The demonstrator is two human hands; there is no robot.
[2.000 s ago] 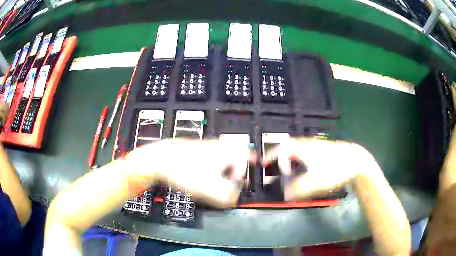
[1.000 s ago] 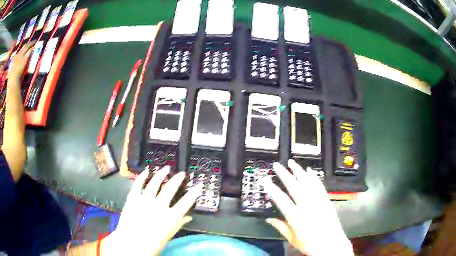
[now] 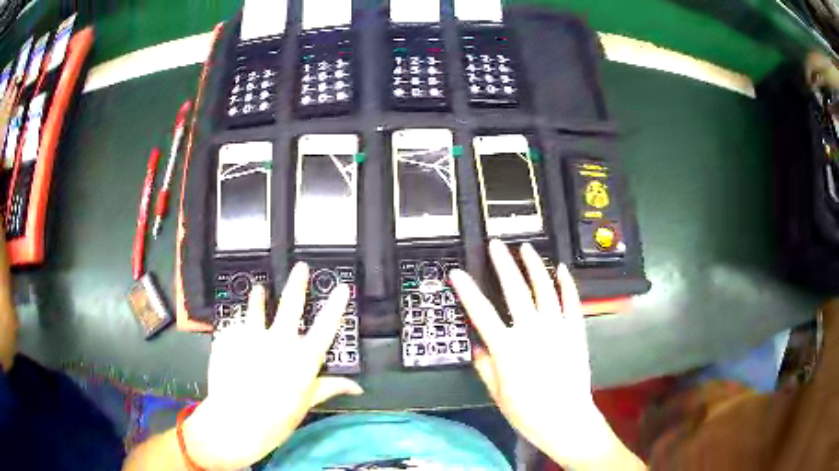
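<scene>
My left hand (image 3: 272, 368) lies with spread fingers over the keypads of the two left phones in the front row. My right hand (image 3: 534, 354) lies spread over the keypad of the fourth open phone (image 3: 510, 189), its index fingertip beside the third phone's keypad (image 3: 436, 317). Neither hand holds anything. The four front phones are open, their displays showing thin light lines. A closed phone (image 3: 598, 212) with gold emblem lies in the right front pocket. Four open phones with white displays stand in the back row, one with its keypad (image 3: 326, 74). All lie in the black foam tray (image 3: 373, 147).
Two red pens (image 3: 145, 212) and a small block (image 3: 150, 305) lie left of the tray. A red tray (image 3: 57, 138) with phones stands at far left. Dark trays (image 3: 798, 175) are at far right. Parts of other people show at both lower sides.
Both hands were blurred over the front row, then spread over the keypads, where they remain with slightly shifted fingers. The third and fourth phones now stand fully open. The view has shifted.
</scene>
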